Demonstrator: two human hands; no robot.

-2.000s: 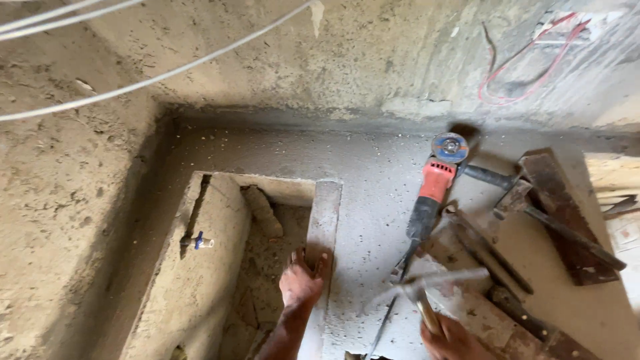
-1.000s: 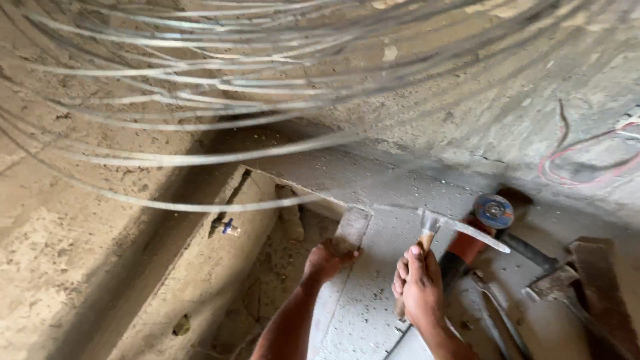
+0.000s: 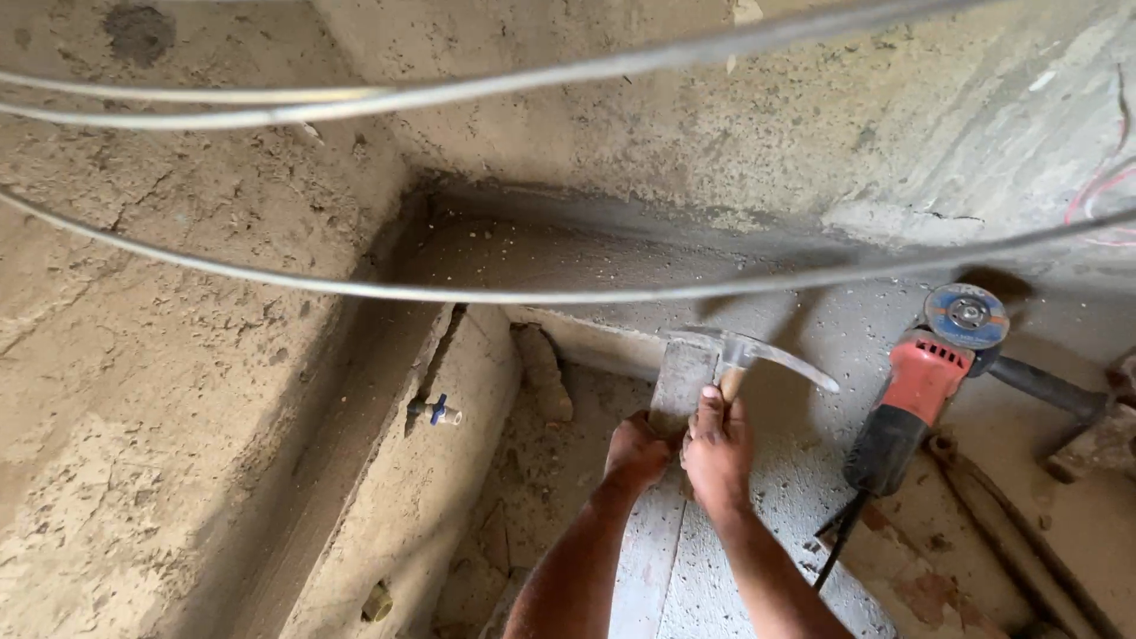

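My right hand is closed around the wooden handle of a pick-type hammer. Its metal head, with a long curved point to the right, lies over the far end of a flat strip edging the rectangular opening. Close beside it, my left hand rests on the strip with fingers curled at its edge; whether it grips anything is hidden. The strip runs down between my forearms, next to a speckled grey slab.
An angle grinder lies right of my hands, beside long-handled metal pincers or tongs. Left is a small valve with a blue handle on the opening's plastered wall. Pale cables cross in front of the view. Red wires hang at right.
The right hand has brought the hammer from over the tools at right to the far end of the strip, beside the left hand. The view has shifted.
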